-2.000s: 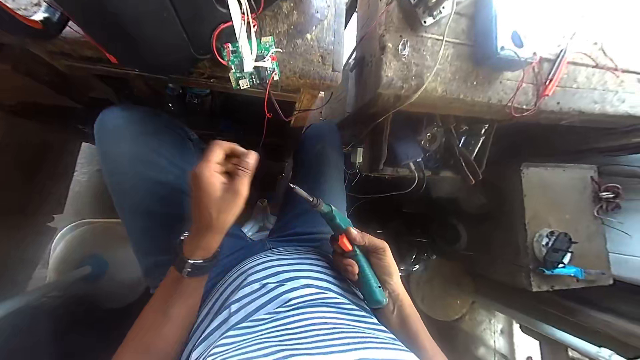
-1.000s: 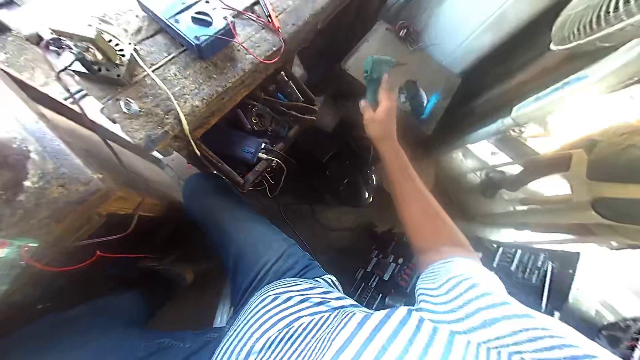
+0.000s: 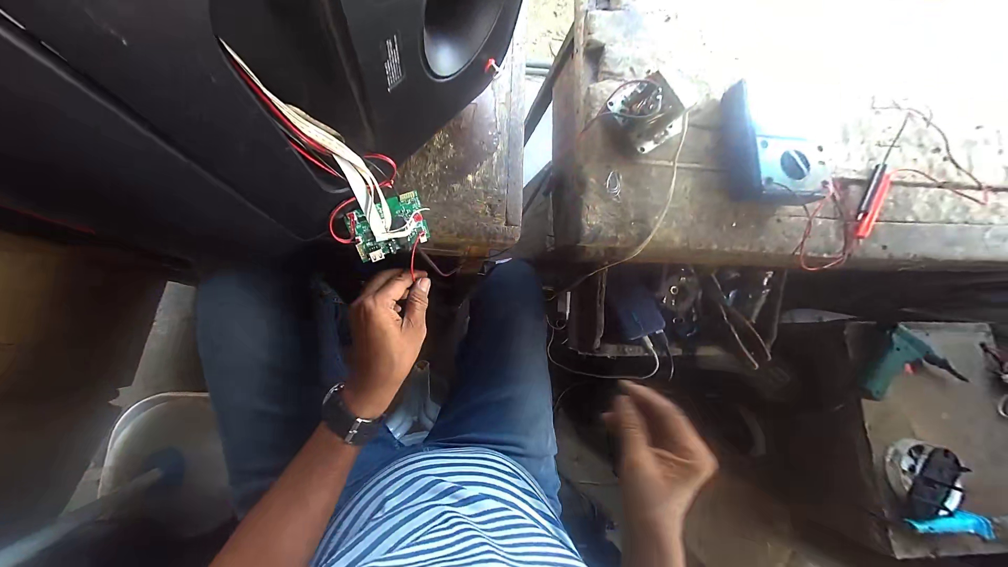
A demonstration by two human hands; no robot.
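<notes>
Between thumb and fingertips, my left hand point(image 3: 390, 331) pinches the end of a thin red wire point(image 3: 413, 258). That wire runs down from a green circuit board point(image 3: 390, 224) at the edge of the left bench. White ribbon-like cables point(image 3: 339, 150) join the board to a black speaker cabinet point(image 3: 299, 71). My right hand point(image 3: 661, 453), a little blurred, is in the air right of my knee, its fingers bent and apart, with nothing visible in it. A green cordless screwdriver point(image 3: 906, 362) lies on a low board at the far right, away from both hands.
On the right wooden bench point(image 3: 622, 216) are a blue multimeter point(image 3: 780, 161), its red and black probes point(image 3: 872, 201) and a metal-framed part point(image 3: 646, 110). Pliers point(image 3: 740, 323) and a blue device point(image 3: 636, 315) sit on the shelf below. A white bucket point(image 3: 161, 465) stands at left.
My right hand held the green screwdriver, let it go on the low board and has come back toward my lap. My left hand now grips the red wire. The view swung right and back.
</notes>
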